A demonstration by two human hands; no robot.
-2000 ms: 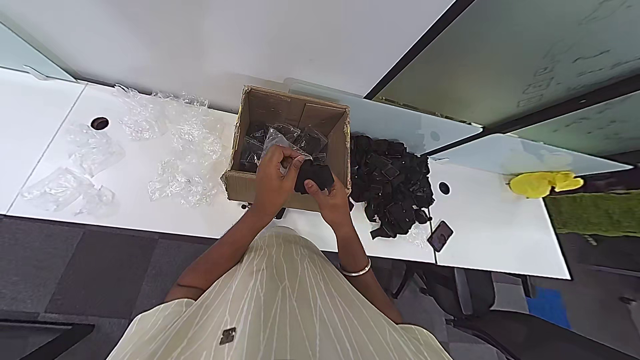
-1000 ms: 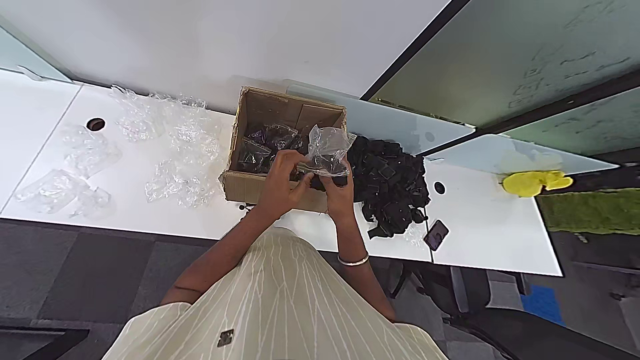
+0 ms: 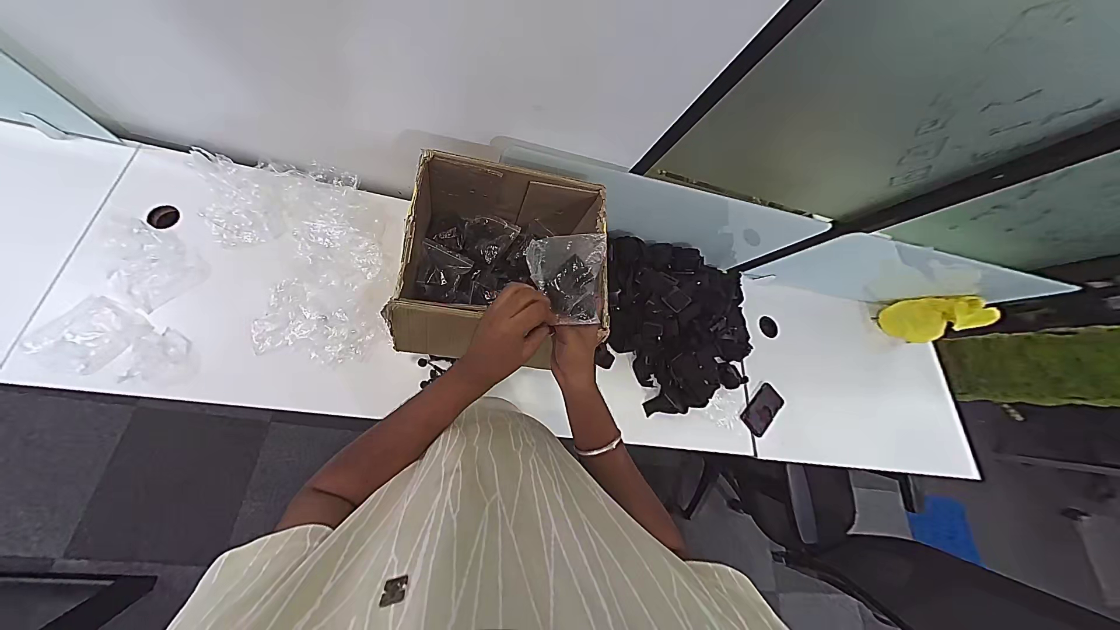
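Observation:
A clear plastic bag (image 3: 569, 276) with a black item inside hangs over the right part of an open cardboard box (image 3: 455, 328). My left hand (image 3: 512, 324) and my right hand (image 3: 573, 346) meet at the bag's near edge, above the box's front wall, and both pinch it. Inside the box lie several more clear bags (image 3: 444, 267) holding black items. Just right of the box is a heap of black items (image 3: 678, 324), too jumbled to name exactly.
Crumpled clear plastic bags (image 3: 328, 280) cover part of the white table (image 3: 840, 385) at left. A smartphone (image 3: 762, 409) lies near the front edge, a yellow cloth-like item (image 3: 936, 318) at far right. Glass partitions stand behind; an office chair (image 3: 910, 542) is below.
Two seconds ago my hands held a black item and a clear bag separately over the box. Now a bag with a black item in it is between them.

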